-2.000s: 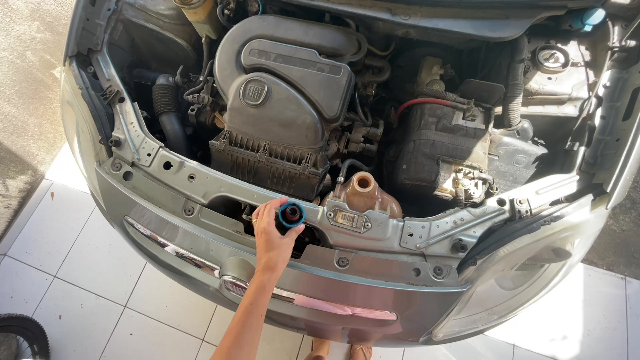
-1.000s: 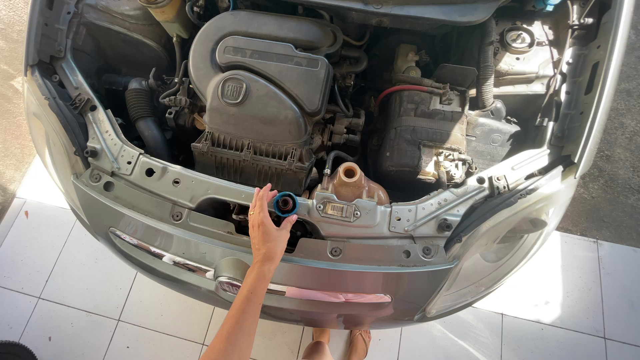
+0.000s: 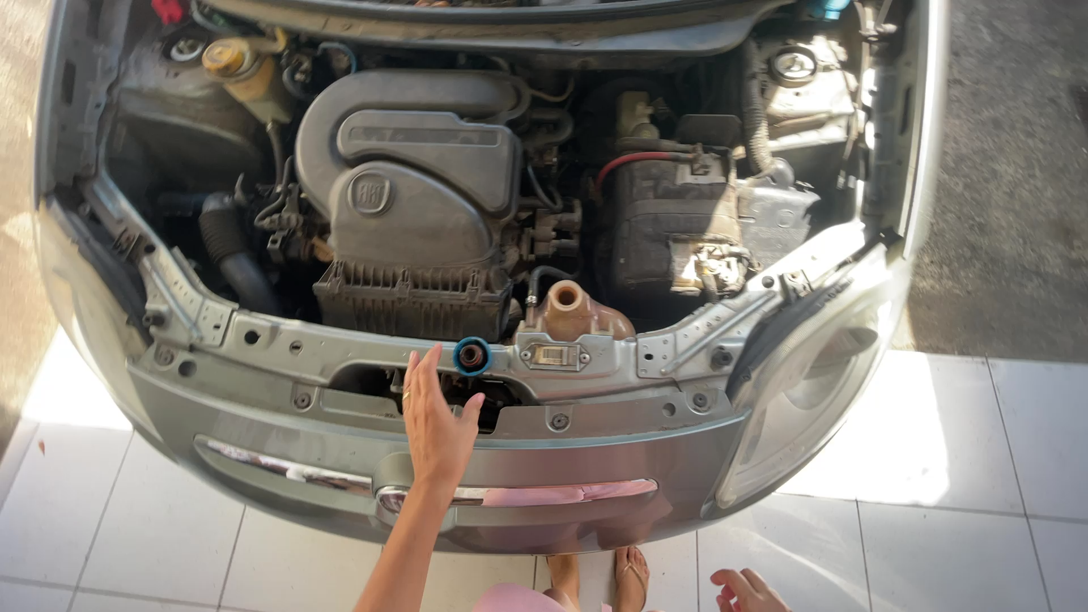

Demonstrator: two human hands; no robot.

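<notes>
My left hand (image 3: 440, 416) hovers over the car's front edge, fingers apart and holding nothing. Just beyond its fingertips, a blue-rimmed cap (image 3: 472, 356) lies upside down on the metal front crossmember (image 3: 280, 338). To the right of the cap, the brownish plastic coolant reservoir (image 3: 586, 320) shows its round neck uncovered. My right hand (image 3: 748, 590) is low at the bottom edge, partly cut off, with its fingers slightly bent; nothing shows in it.
Behind the crossmember are the engine's air filter housing (image 3: 408, 212), the battery (image 3: 671, 212) with a red cable, and a yellow-capped reservoir (image 3: 246, 76) at upper left. The hood latch opening (image 3: 374, 384) lies beside my left hand. Feet in sandals (image 3: 631, 578) stand on white tiles.
My left hand had its fingers around the blue-rimmed cap; it has let go, and the cap rests on the crossmember. My right hand has come into view at the bottom.
</notes>
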